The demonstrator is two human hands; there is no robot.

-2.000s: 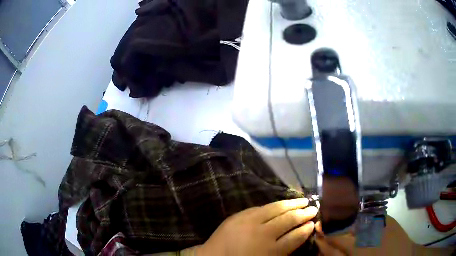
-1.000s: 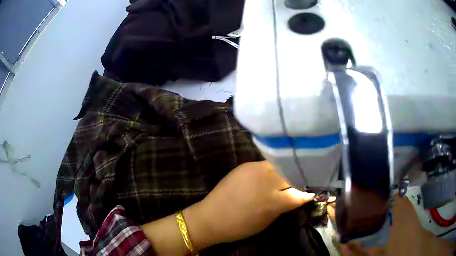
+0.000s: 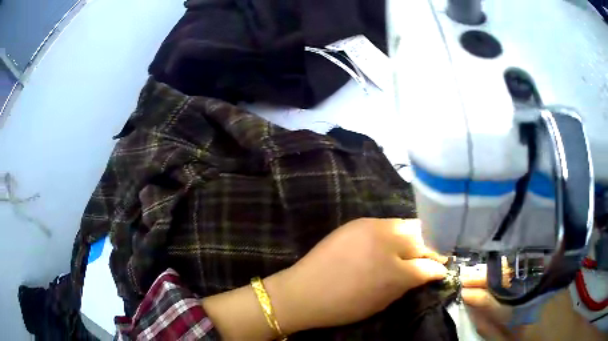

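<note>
The dark plaid garment [image 3: 233, 200] lies in a large heap left of the white sewing machine head [image 3: 493, 153], its right end running to the needle area. My left hand [image 3: 360, 273], with a gold bracelet, rests on it and pinches its edge between thumb and fingers beside the presser foot [image 3: 460, 263]. My right hand [image 3: 520, 306] is partly hidden behind the shiny take-up lever guard [image 3: 577, 186]; its fingertips are close to the needle area, and I cannot tell whether they grip the cloth.
A plain dark garment pile [image 3: 247, 53] lies beyond the plaid, with a white label [image 3: 363, 56] and white strips beside it. Red scissor handles [image 3: 590, 286] show at the right edge. Loose threads [image 3: 20, 200] are at the far left.
The view has shifted, so the machine head sits farther right. My left hand, spread flat on the cloth two seconds ago, now pinches its edge. More of the white label shows.
</note>
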